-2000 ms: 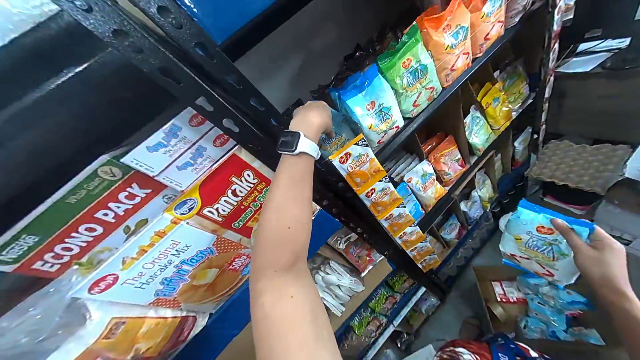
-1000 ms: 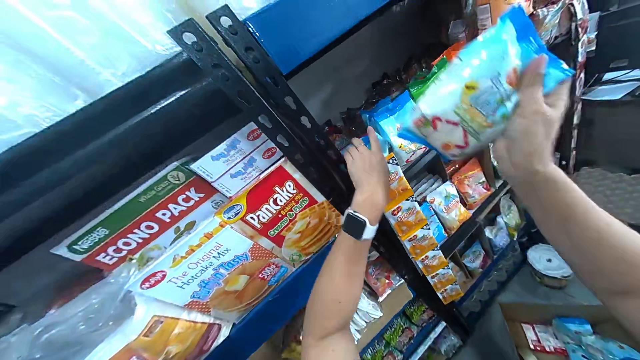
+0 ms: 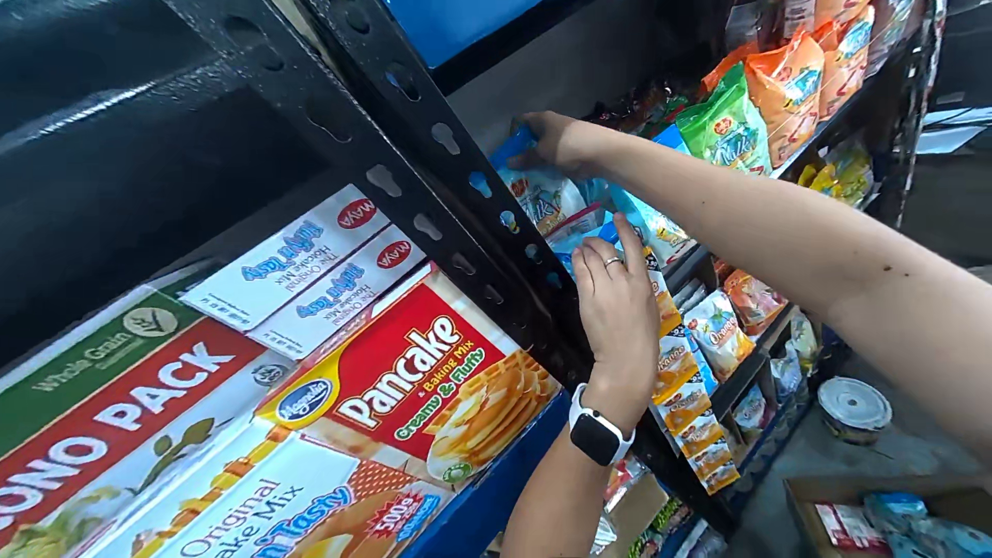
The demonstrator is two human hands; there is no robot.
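Observation:
My right hand (image 3: 554, 143) reaches across to the back of the upper shelf, its fingers closed on the top of a blue and white milk powder pouch (image 3: 542, 194) standing there. Below it my left hand (image 3: 616, 287), wearing a ring and a white watch, rests against another blue pouch (image 3: 593, 232) at the shelf front. Further blue pouches (image 3: 655, 221) stand partly hidden beneath my right forearm. A green pouch (image 3: 725, 124) and several orange pouches (image 3: 787, 93) line the shelf to the right.
A black perforated upright (image 3: 465, 209) divides the shelves. Pancake mix boxes (image 3: 411, 372) fill the left shelf. A strip of orange sachets (image 3: 686, 403) hangs below my left hand. On the floor are a cardboard box (image 3: 806, 504) with blue packs and a round tub (image 3: 855, 403).
The blue pouch in my right hand has moved from the floor box area, up through the air, onto the upper shelf. My left hand stays near the shelf front.

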